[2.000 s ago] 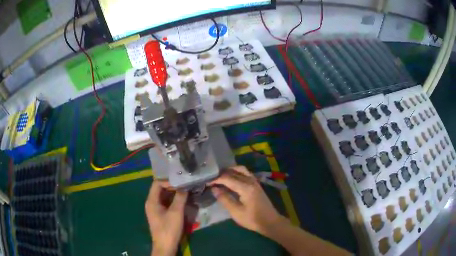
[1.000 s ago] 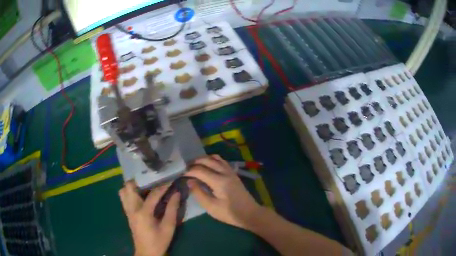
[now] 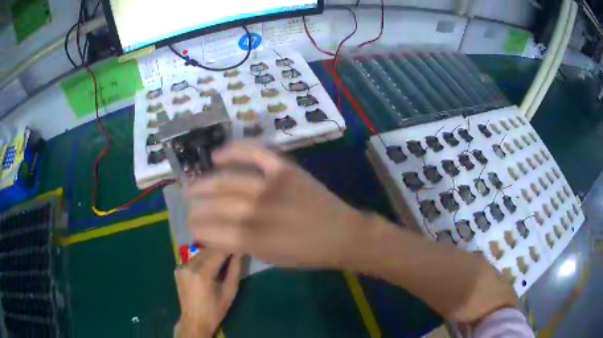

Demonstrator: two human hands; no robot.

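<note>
The toggle-clamp test fixture (image 3: 196,140) stands in front of me, its metal block and the edge of its flat plate showing. My right hand (image 3: 248,208) is blurred and lies across the front of the fixture, over the clamp. The upright red handle is not visible, and my fingers and what they hold cannot be made out. My left hand (image 3: 206,284) is low at the front edge of the plate, fingers bent. A small red and blue piece (image 3: 188,251) shows just above it. The fixture nest and any component in it are hidden behind my hands.
A white foam tray (image 3: 330,136) with dark parts lies behind the fixture, another foam tray (image 3: 390,198) at right. A clear blister tray (image 3: 423,86) is rear right, a filled blister tray (image 3: 30,264) at left. A monitor (image 3: 211,20) and thin wires are behind.
My right hand has moved from the front of the plate up over the clamp. The red handle, upright before, is out of sight. My left hand stays by the plate's front edge.
</note>
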